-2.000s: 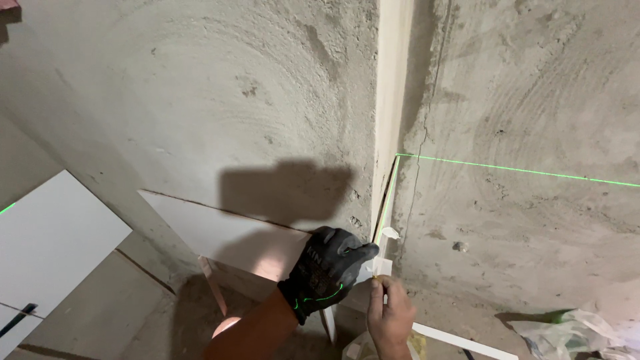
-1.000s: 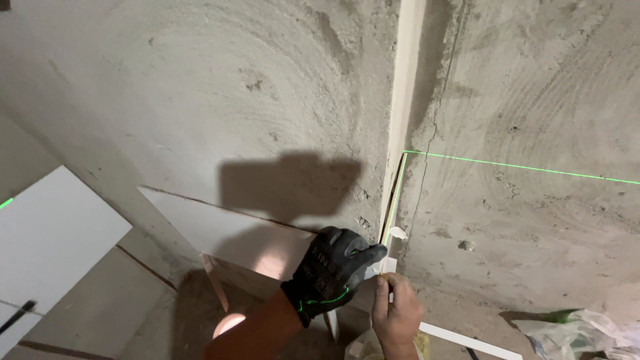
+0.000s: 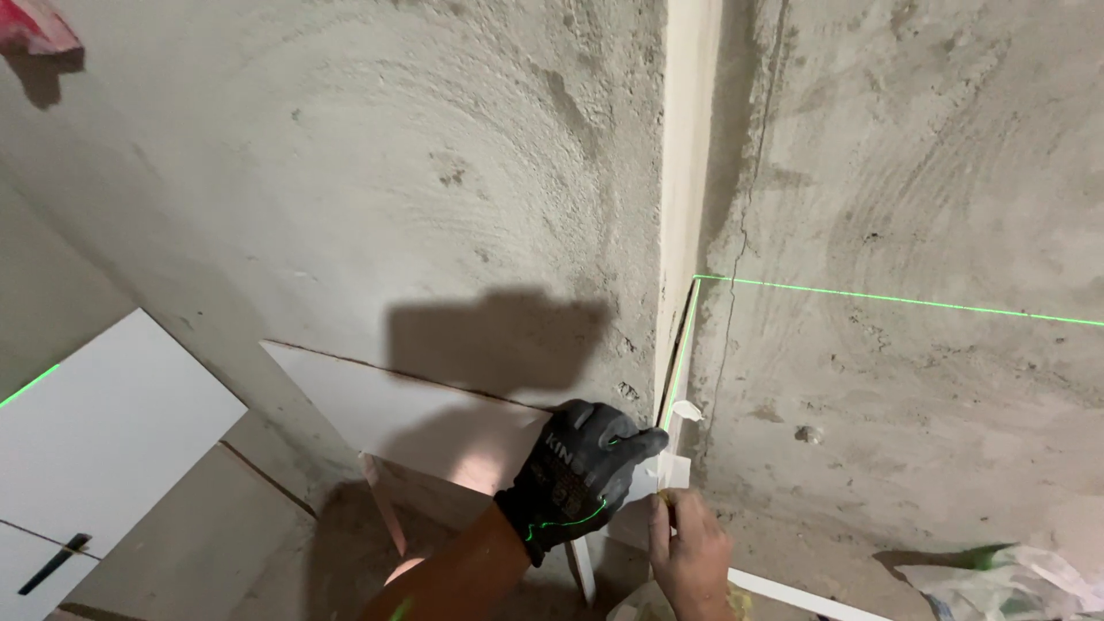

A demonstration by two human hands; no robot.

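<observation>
My left hand (image 3: 586, 474), in a black coated work glove, lies at the right end of a glossy white tile panel (image 3: 431, 405) set against the rough plastered wall. Its index finger points at the narrow strip (image 3: 679, 354) by the corner, lit by a green laser line. Just below, my bare right hand (image 3: 690, 552) pinches something small and yellowish at its fingertips, too small to name. A white plastic-like piece (image 3: 687, 410) and a white square piece (image 3: 674, 471) sit by the strip, above my right hand. A pale vertical strip (image 3: 687, 138) runs up the corner.
More white tiles (image 3: 129, 414) stand at left, with a dark piece (image 3: 54, 564) across a joint. Thin props (image 3: 582, 569) stand under the panel. A white strip (image 3: 802, 595) and a crumpled plastic bag (image 3: 1009, 582) lie at lower right. A green laser line crosses the right wall.
</observation>
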